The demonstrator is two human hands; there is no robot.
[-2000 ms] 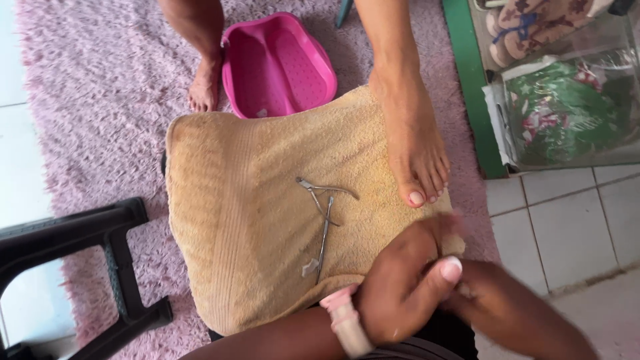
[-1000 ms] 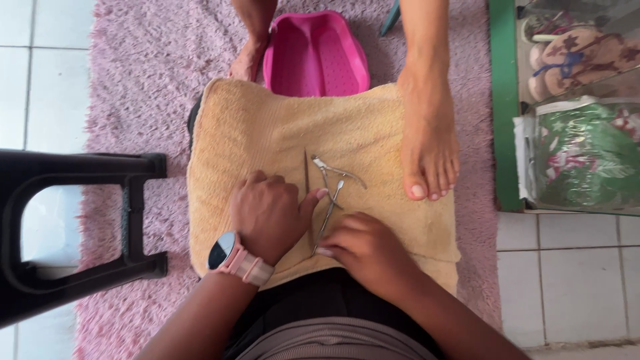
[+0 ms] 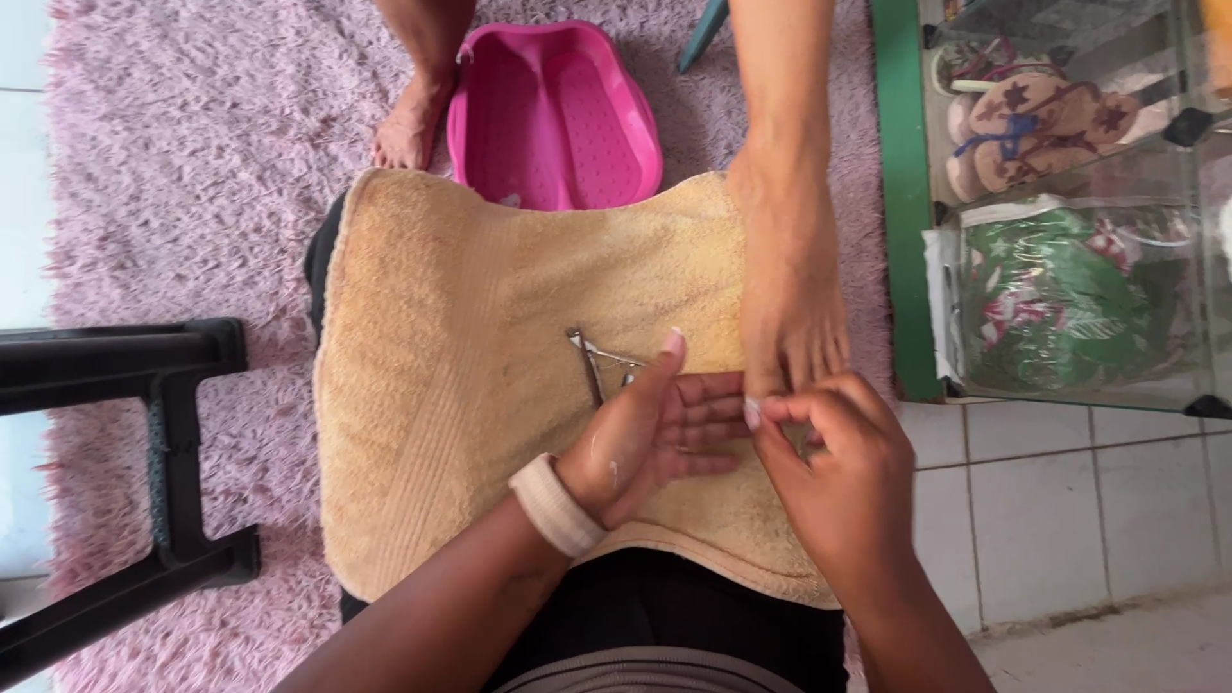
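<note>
A person's bare foot (image 3: 789,260) rests on the tan terry towel (image 3: 414,385) spread over my lap. My left hand (image 3: 654,433) lies palm up beside its toes, fingers spread and nothing held, with a whitish smear near the wrist. My right hand (image 3: 847,452) is at the big toe, thumb and forefinger pinched; whether something small is between them cannot be told. Metal cuticle nippers (image 3: 604,354) and a thin dark stick-like tool (image 3: 589,371) lie on the towel, partly hidden by my left hand.
A pink plastic foot basin (image 3: 553,115) stands on the shaggy pink rug (image 3: 192,192), next to the person's other foot (image 3: 409,130). At left is a black plastic stool (image 3: 173,462). A glass case with a green edge (image 3: 905,212) holding sandals (image 3: 1049,135) is at right.
Both hands have moved right, from the tools on the towel to the toes of the foot. The left hand has turned palm up and its fingers have spread.
</note>
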